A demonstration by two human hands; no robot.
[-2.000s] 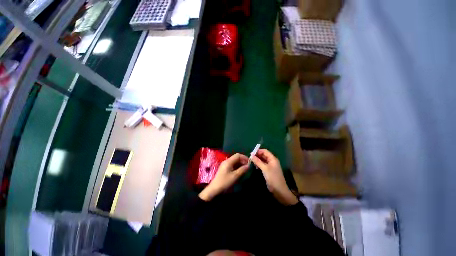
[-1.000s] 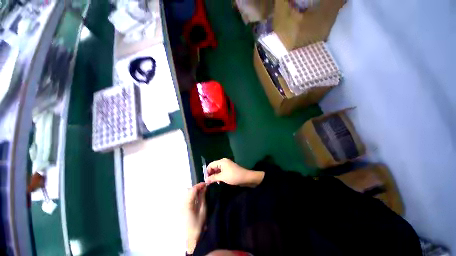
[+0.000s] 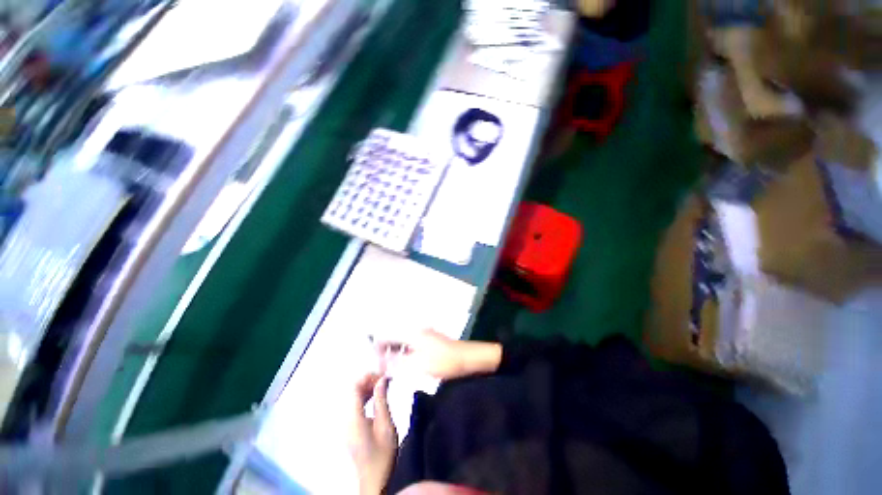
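Observation:
My right hand (image 3: 440, 356) is over the white sheet (image 3: 329, 329) on the bench, its fingers closed around a small, thin, pale tool (image 3: 389, 348) with a dark tip. The tool is blurred and pale against the sheet. My left hand (image 3: 375, 425) is just below and nearer me, fingers apart, with nothing visible between them.
A white tray with rows of round holes (image 3: 385, 191) stands further along the bench, beside a coiled black cable (image 3: 477, 133). A red stool (image 3: 543, 247) stands on the green floor right of the bench. Open cartons (image 3: 677, 280) with packed contents lie at the right.
The view has swung and my hands have moved from the aisle to over the bench's white sheet. My left hand has separated from the tool.

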